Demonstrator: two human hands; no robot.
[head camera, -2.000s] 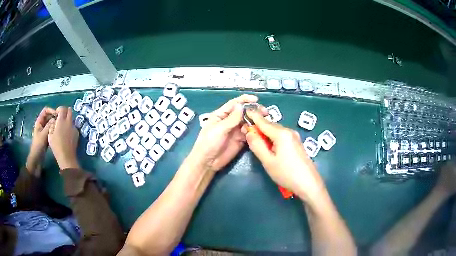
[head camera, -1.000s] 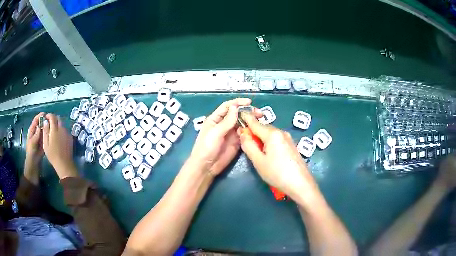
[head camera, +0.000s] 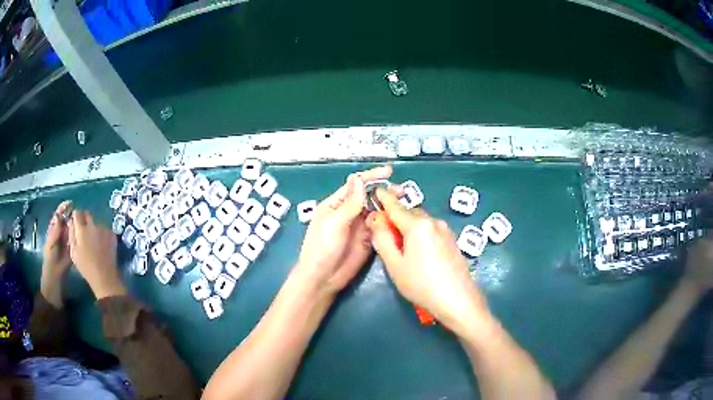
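Note:
My left hand (head camera: 336, 234) holds a small square housing (head camera: 374, 187) between its fingertips, in front of the rail; the fingers partly hide it. My right hand (head camera: 422, 254) grips an orange-handled tool (head camera: 393, 231), its tip against the housing. The end of the orange handle shows below my palm. A pile of white-grey square housings with dark slots (head camera: 227, 248) lies to the left. A few more housings (head camera: 464, 200) lie to the right of my hands, and one (head camera: 309, 209) lies just left of my left hand.
A pale metal rail (head camera: 328, 144) bears three housings. Beyond it a dark green belt carries small parts (head camera: 396, 83). A grey post (head camera: 105, 86) stands at left. Clear blister trays (head camera: 641, 199) lie at right. A neighbour's hands (head camera: 82, 244) work at left; another person's forearm is at right.
The whole view has shifted, so the bench sits slightly lower in the picture. Small parts on the belt appear further left. My hands keep hold of the housing and tool.

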